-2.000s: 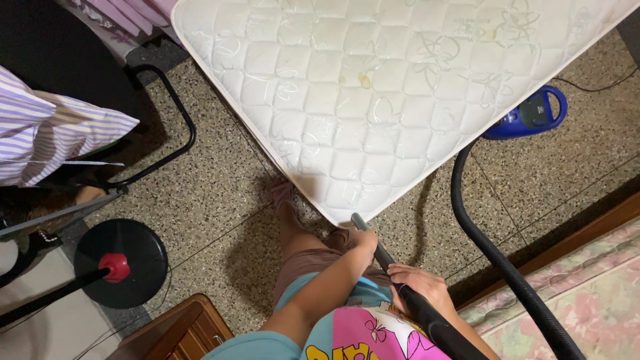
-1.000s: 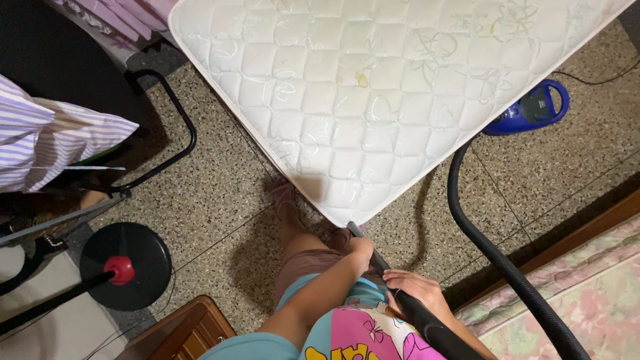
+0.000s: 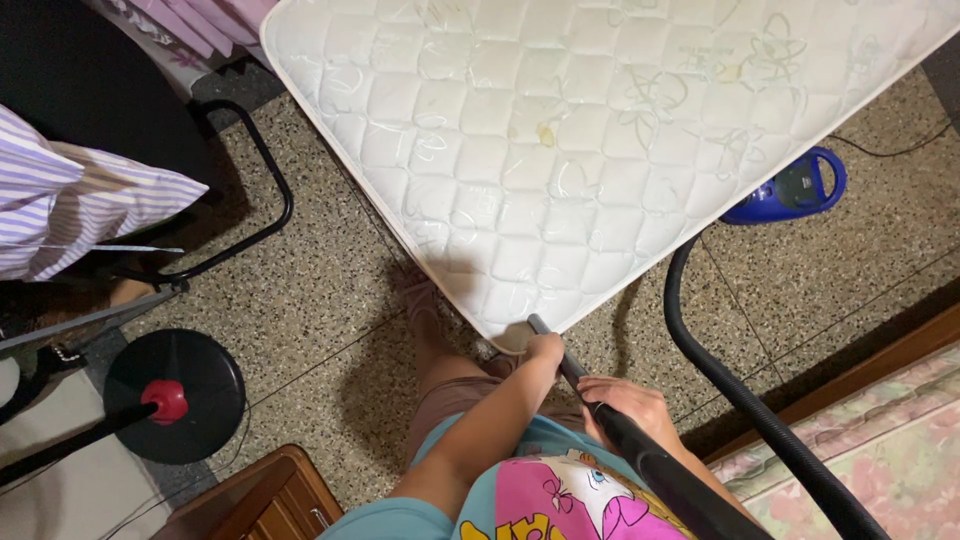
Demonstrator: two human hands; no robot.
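A white quilted mattress with small yellowish stains fills the upper middle, its near corner pointing toward me. My left hand is at that corner, closed around the front part of a vacuum cleaner's black tube; the tube's tip lies at the mattress edge. Farther back along the tube, my right hand grips it too. A ribbed black hose curves at the right up to a blue vacuum cleaner, which stands on the floor and is partly hidden by the mattress.
A round black base with a red hub stands at the left, below a black bent-tube frame and striped fabric. A wooden cabinet is at the bottom left, a floral mattress at the lower right. A cable crosses the speckled floor.
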